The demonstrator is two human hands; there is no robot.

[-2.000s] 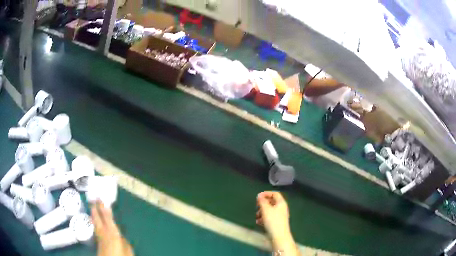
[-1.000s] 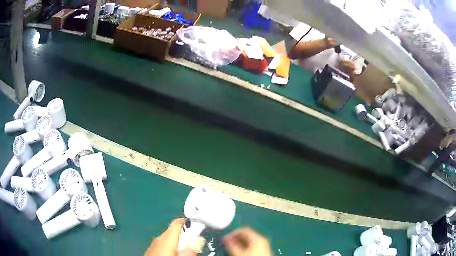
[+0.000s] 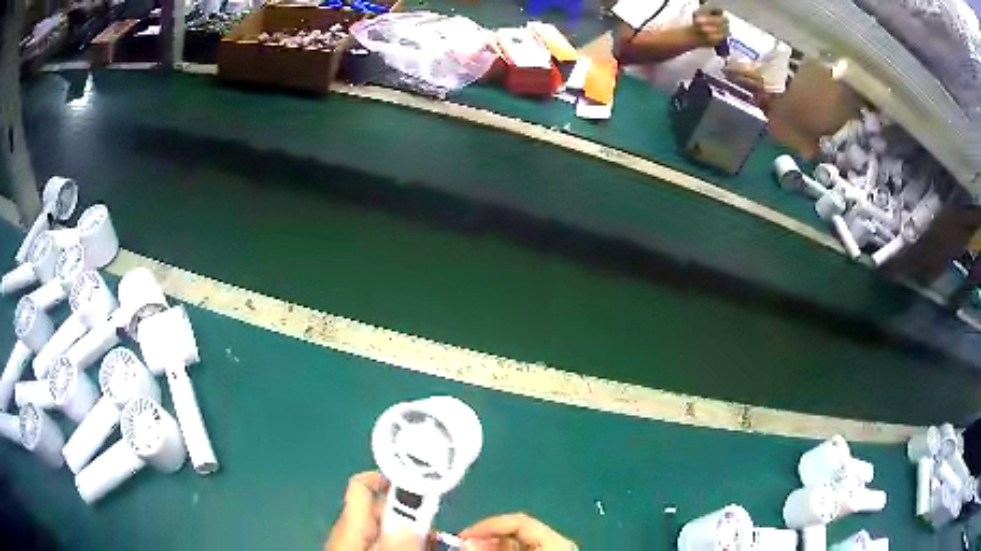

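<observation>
A white handheld fan body (image 3: 428,443) stands over the bench at the bottom centre, its round open face with a ring and hub turned towards me. A dark opening shows at its neck. My left hand (image 3: 358,519) grips the handle from the left, and the lower handle is cut off by the frame edge. My right hand (image 3: 516,533) is close to the handle's right side, with a small white part (image 3: 448,539) at its fingertips. Both hands are partly cut off by the bottom edge.
White fan bodies (image 3: 151,434) are piled at the left, and more (image 3: 719,532) lie at the lower right. Beyond the pale edge strip (image 3: 506,371) runs the green conveyor (image 3: 355,258). Across it are a cardboard box (image 3: 282,62), a plastic bag, a dark device and a person's arm (image 3: 672,41).
The view has shifted. Since one second ago the fan body has turned to show its open face and neck opening. My right hand has moved to its handle with a small white part.
</observation>
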